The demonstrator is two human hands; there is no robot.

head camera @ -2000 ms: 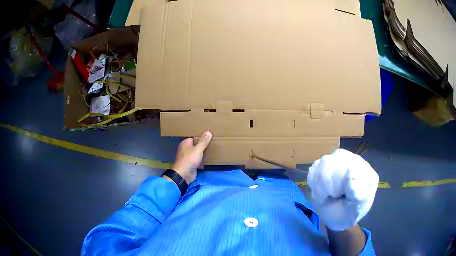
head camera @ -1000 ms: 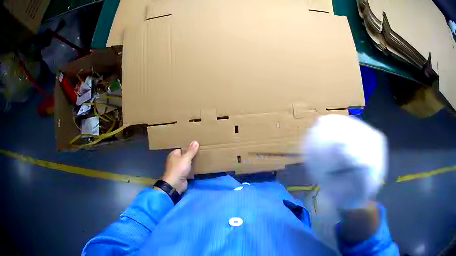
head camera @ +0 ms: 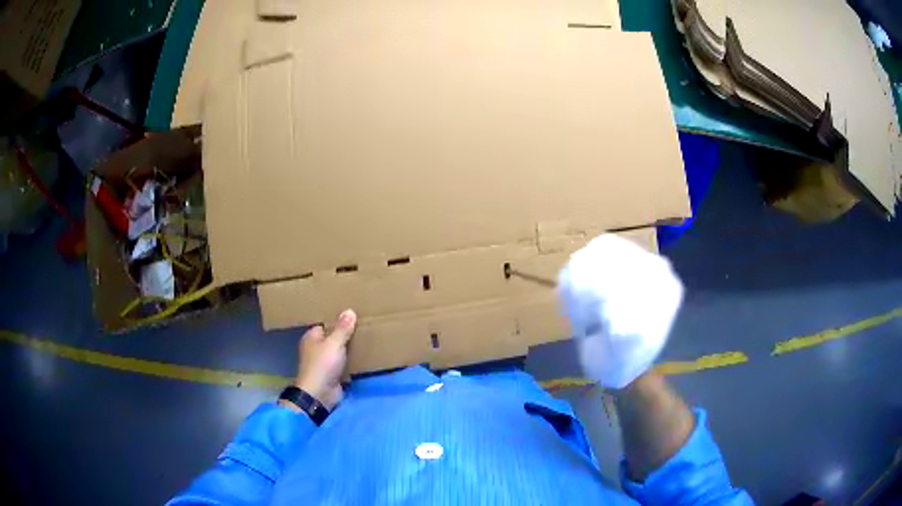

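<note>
A large brown cardboard blank [head camera: 445,138] lies plain face up in front of me, its lower flap reaching over my lap. Several small dark slots show near its lower edge. My left hand [head camera: 324,358], bare with a black wristband, grips the flap's near edge at the left, thumb on top and fingers hidden beneath. My right hand [head camera: 620,308], in a white glove and slightly blurred, is closed around a thin stripping rod [head camera: 534,279]. The rod's tip is at a slot right of the flap's middle.
An open scrap carton [head camera: 111,287] with yellow strapping stands on the floor at the left. Stacked blanks [head camera: 801,69] lie on the green bench [head camera: 727,134] at the right, with a blue object [head camera: 700,178] below. Yellow lines cross the floor.
The rod and my gloved right hand have moved from the lower row to the upper row. Slots now show open in both rows. The blank appears shifted left and slightly tilted; my left hand still holds it.
</note>
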